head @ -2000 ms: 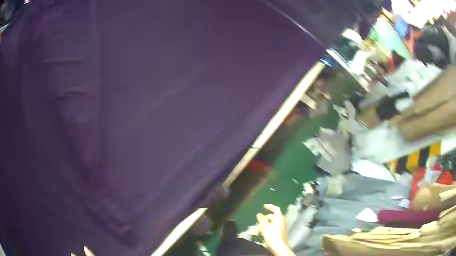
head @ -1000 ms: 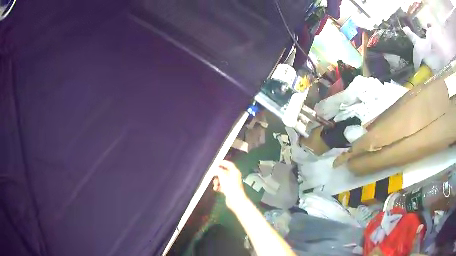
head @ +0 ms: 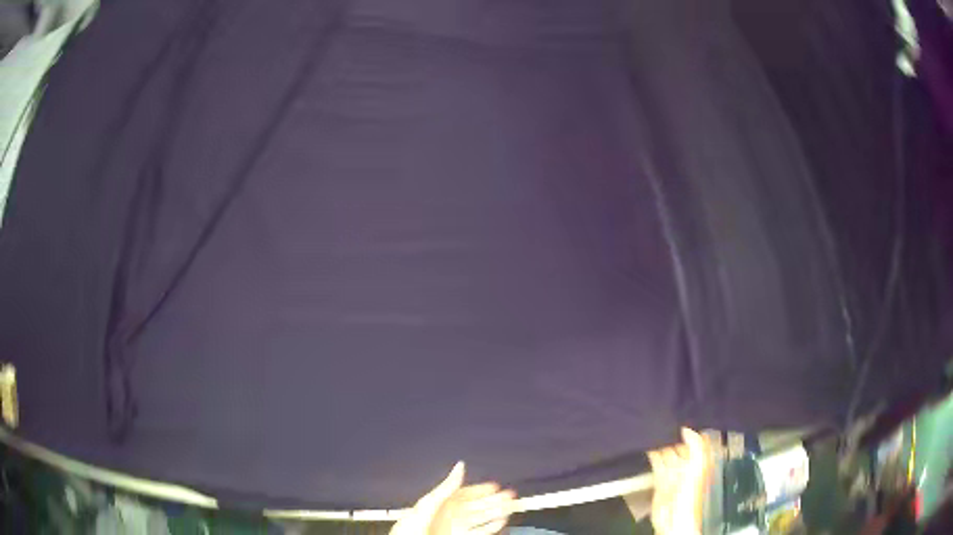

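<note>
Dark purple-navy fabric ply fills most of the view, with long folds at the left. Its near edge lies along the pale table edge. My left hand is at the bottom centre by this edge, thumb apart from the fingers, holding nothing visible. My right hand is to its right, fingertips at the cloth's edge; whether it pinches the cloth is unclear. Both hands are cut off by the bottom edge. A thin shiny rail line runs away across the cloth on the right.
A white boxy unit is blurred beyond my right hand at the table edge. A small yellow block is at the far left edge. A pale sheet shows at the upper left. A thin dark cord hangs at the right.
The view has swung from the cluttered floor at the right to face the cloth squarely. My left hand has come into view; my right hand is now at the cloth's edge near the rail.
</note>
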